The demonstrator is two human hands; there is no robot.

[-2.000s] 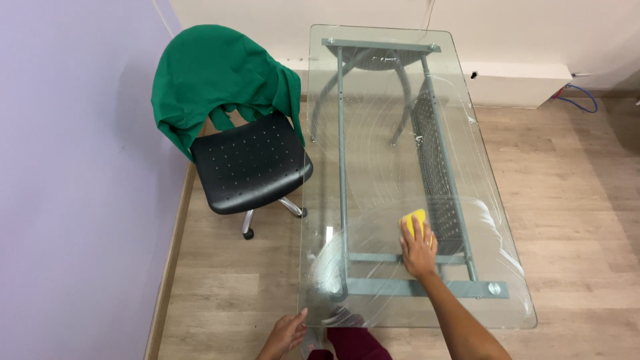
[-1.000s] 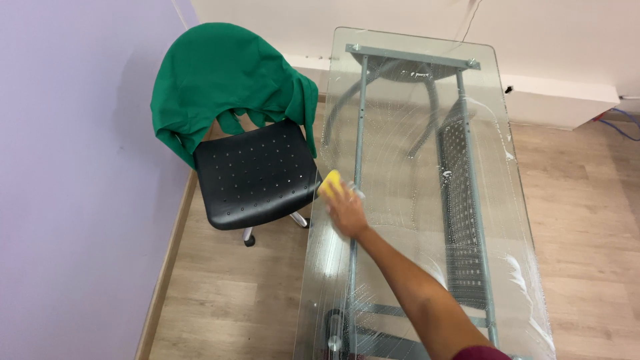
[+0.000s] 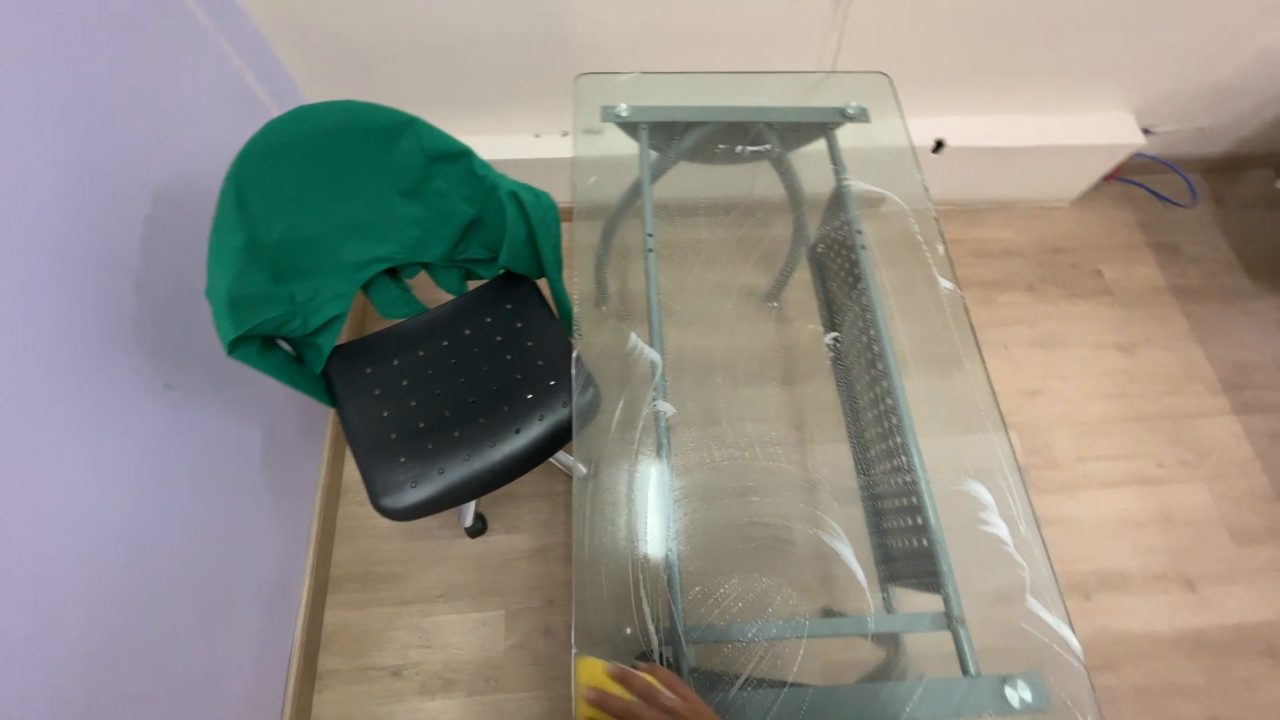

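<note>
At the lower left corner of the glass tabletop (image 3: 740, 400), my right hand (image 3: 655, 692) presses a yellow sponge (image 3: 597, 686) against the glass, close to the left edge. The bottom of the view cuts off part of the hand and the sponge. White foam streaks (image 3: 995, 520) and curved wet smears mark the glass, and the grey metal frame (image 3: 905, 400) shows through it. My left hand is not in view.
A black swivel chair (image 3: 455, 400) with a green cloth (image 3: 370, 200) over its backrest stands left of the table, its seat partly under the glass. Lilac wall (image 3: 120, 400) at left; white boxed ledge (image 3: 1030, 155) and blue cable (image 3: 1160, 185) behind.
My right hand has moved with the sponge from beside the chair seat to the near left corner. My left hand, at the near edge two seconds ago, is out of view.
</note>
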